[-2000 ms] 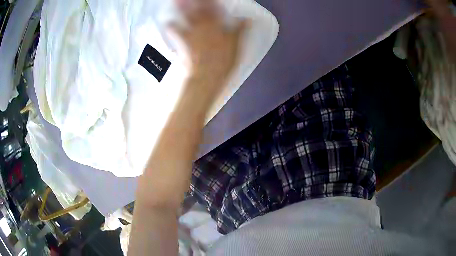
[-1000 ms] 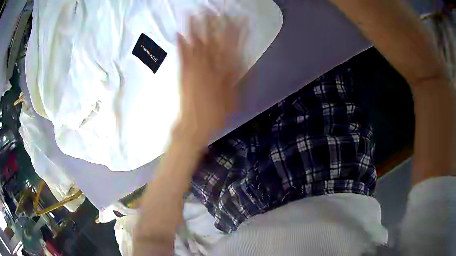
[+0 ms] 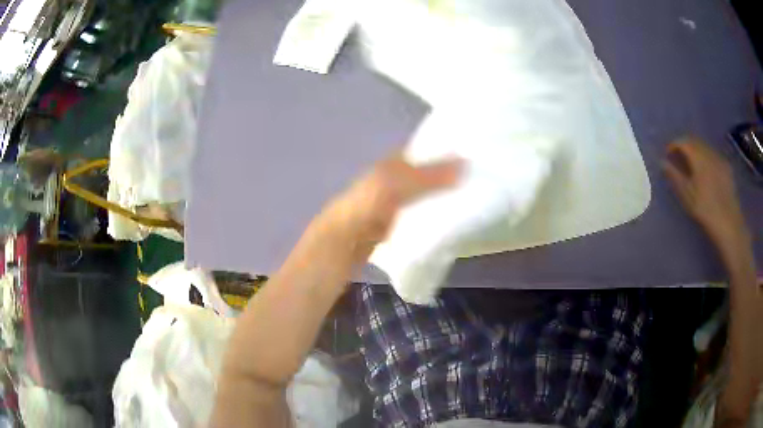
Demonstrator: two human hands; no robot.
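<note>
A white garment [image 3: 535, 100] lies over the grey-purple padded table [image 3: 276, 142], with a broad curved edge at its right and a squared end at its upper left. My left hand [image 3: 410, 188] is blurred and grips a folded part of the garment near the table's front edge; a narrow white end hangs below it. My right hand [image 3: 698, 180] is on the table right of the garment, fingers curled and apart, holding nothing visible. No black label shows now.
White garments hang on a yellow rack [image 3: 100, 196] at the left. More crumpled white cloth [image 3: 176, 368] lies at lower left, below table height. A dark, shiny object [image 3: 747, 146], perhaps the iron, is cut off at the right edge.
The view has turned and shifted. The garment is folded over, and the black label has gone from sight. My left hand has taken hold of cloth. My right hand has come into view on the table.
</note>
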